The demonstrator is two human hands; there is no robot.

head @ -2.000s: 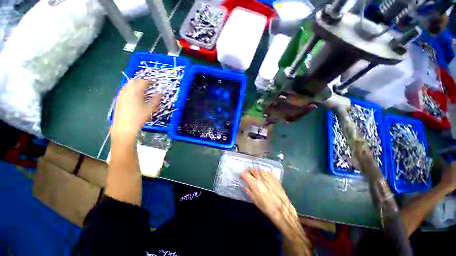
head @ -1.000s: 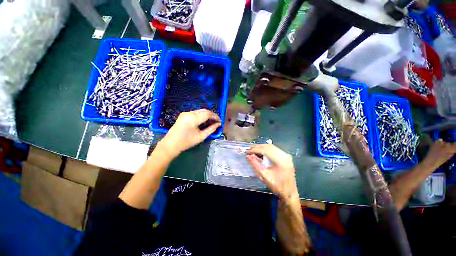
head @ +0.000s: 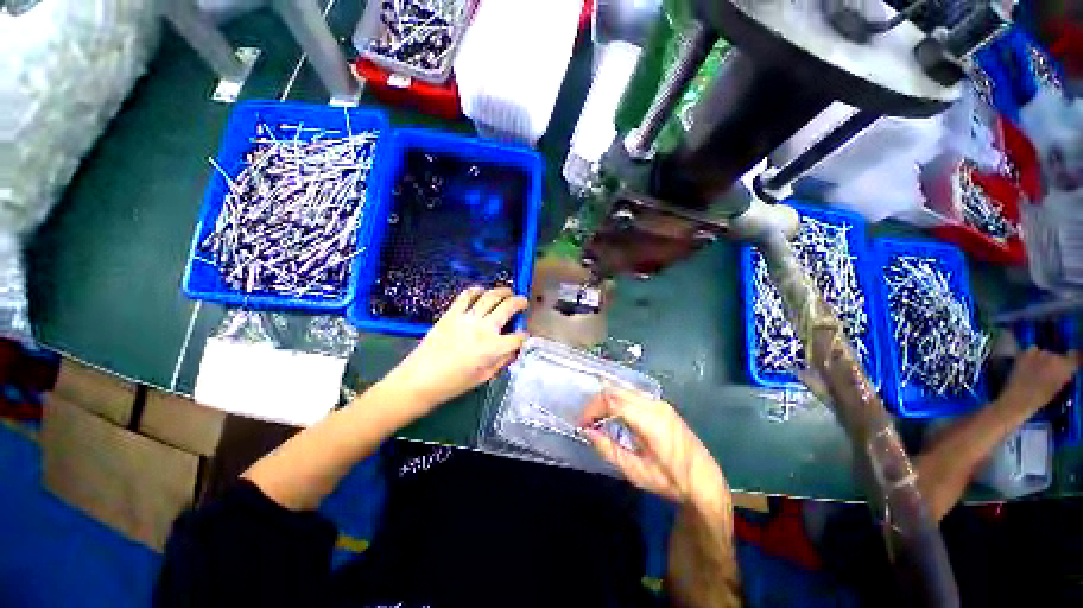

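My left hand [head: 469,342] is at the front right corner of the blue tray of small dark parts [head: 445,226], fingers curled by the rim; what is under them is hidden. My right hand [head: 653,442] is over the right part of the clear plastic box [head: 540,386], thumb and fingertips close together. A few slim rods [head: 549,418] show in the box beside the fingertips; I cannot tell if one is pinched. The lever press [head: 647,238] stands behind the box, its small metal die [head: 578,297] on a brownish base plate.
A blue tray of silvery rods [head: 291,214] is at left, with a white pad [head: 271,378] in front. The wrapped press lever [head: 837,344] slants down at right, across one of two more rod trays [head: 932,321]. Another person's hand [head: 1039,378] is at far right.
My left hand has gone from the rod tray to the dark-parts tray, then slightly right and down to its corner. My right hand has shifted slightly down over the clear box.
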